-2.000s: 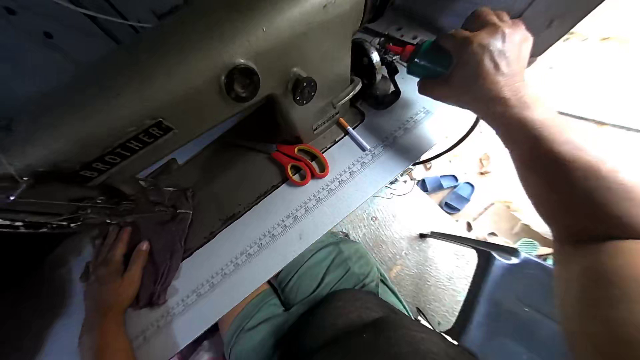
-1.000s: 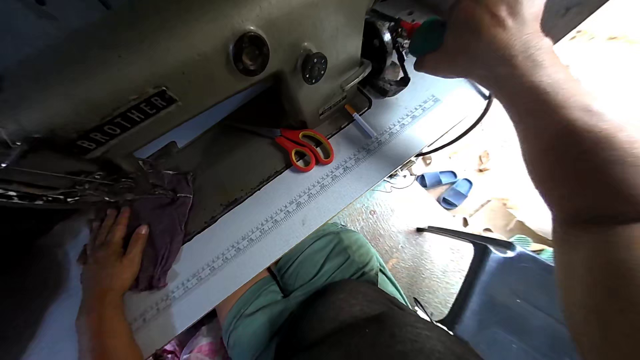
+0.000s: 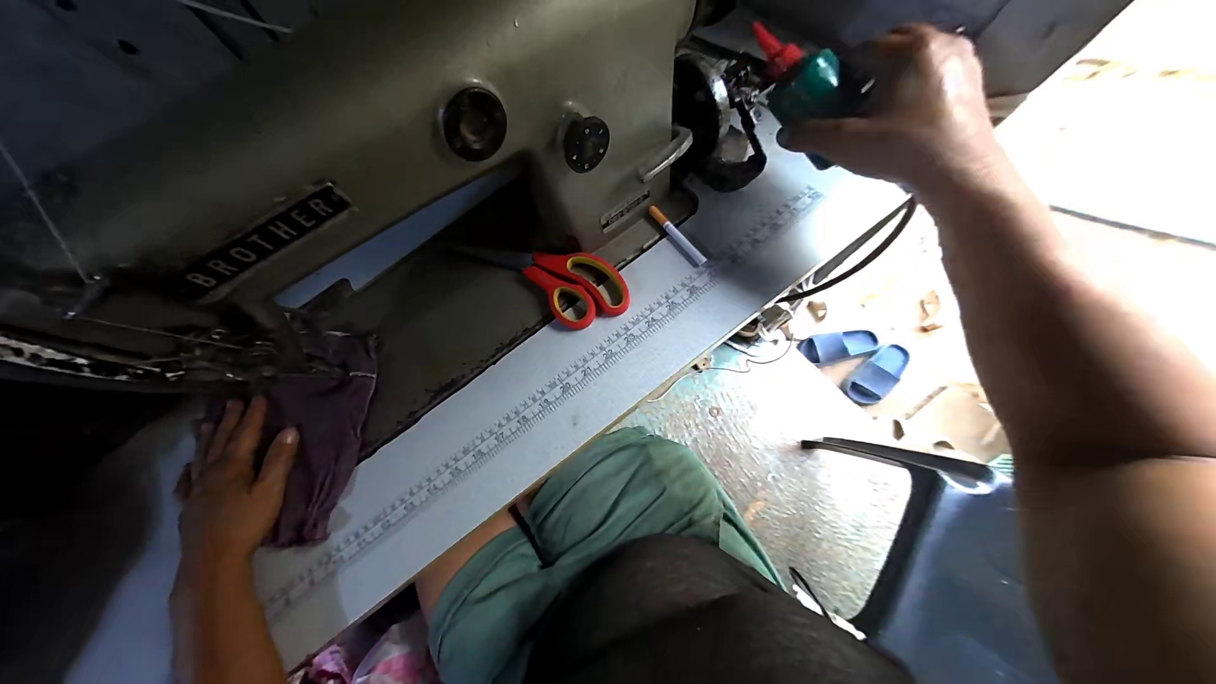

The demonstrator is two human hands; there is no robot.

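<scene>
A Brother sewing machine (image 3: 380, 142) stands on the white table. At the lower left my left hand (image 3: 233, 470) lies flat with spread fingers on a dark purple cloth (image 3: 318, 446), whose upper edge is under the machine's needle area. My right hand (image 3: 902, 109), at the upper right, grips a green bottle (image 3: 807, 87) with a red nozzle (image 3: 776, 49), beside the handwheel (image 3: 703, 109). Red-handled scissors (image 3: 575, 285) lie on the machine bed, handles partly over the table edge strip. A cigarette (image 3: 677, 236) rests right of them.
A printed ruler scale (image 3: 570, 375) runs along the tabletop (image 3: 389, 560). A black cable (image 3: 855, 271) hangs at the table's right end. Blue sandals (image 3: 874, 373) lie on the floor, and a dark blue chair (image 3: 969, 579) stands at the lower right.
The bottle in my right hand has tilted, and its red nozzle now points up and left, away from the handwheel parts. My left hand has stayed on the cloth.
</scene>
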